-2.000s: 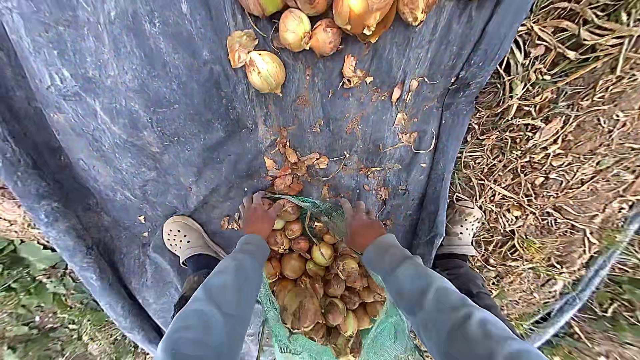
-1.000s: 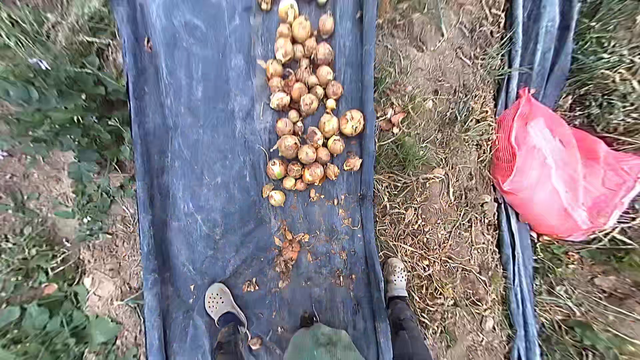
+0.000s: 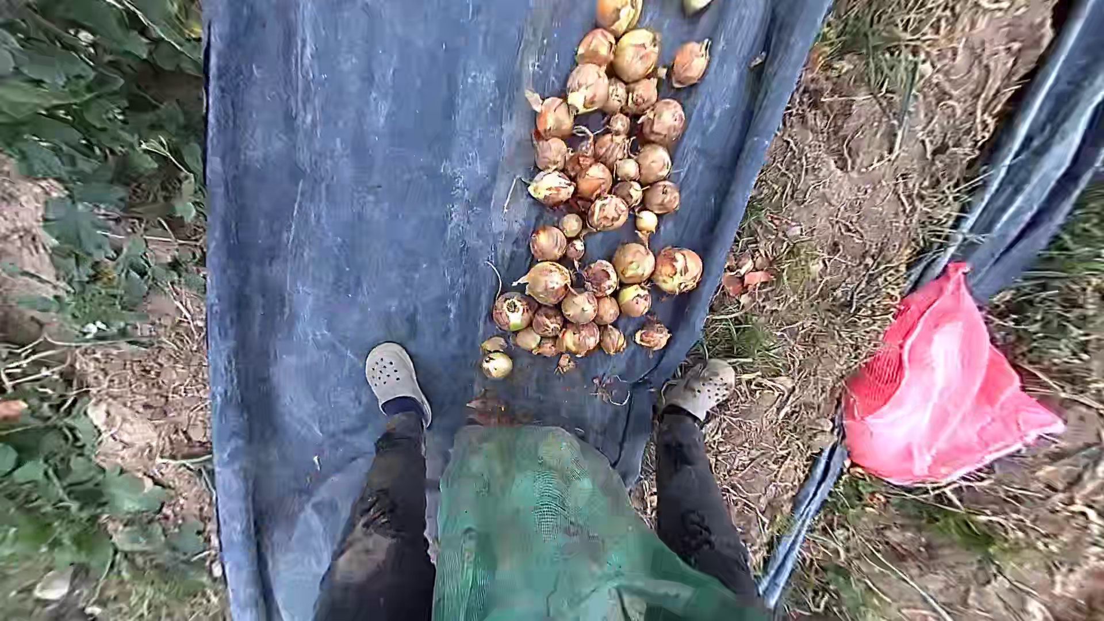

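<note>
A green mesh bag [image 3: 543, 517] hangs between my legs at the bottom of the head view, its weave partly see-through. Neither my left hand nor my right hand is visible, so what they hold is hidden. Beyond the bag, a long pile of onions [image 3: 595, 181] lies on a blue-grey fabric sheet [image 3: 362, 172]. Dry onion skins [image 3: 500, 410] lie on the sheet between the bag and the pile. Whether the bag holds onions cannot be told here.
My clog on the left [image 3: 395, 377] stands on the sheet; the right clog [image 3: 700, 388] is at its right edge. A red mesh bag [image 3: 940, 388] lies on the right beside another blue sheet [image 3: 1035, 172]. Leafy plants [image 3: 95, 112] border the left side.
Two seconds ago both hands were at the rim of the green mesh bag, with onions inside showing; now they are out of view. My feet have come closer to the onion pile since one second ago.
</note>
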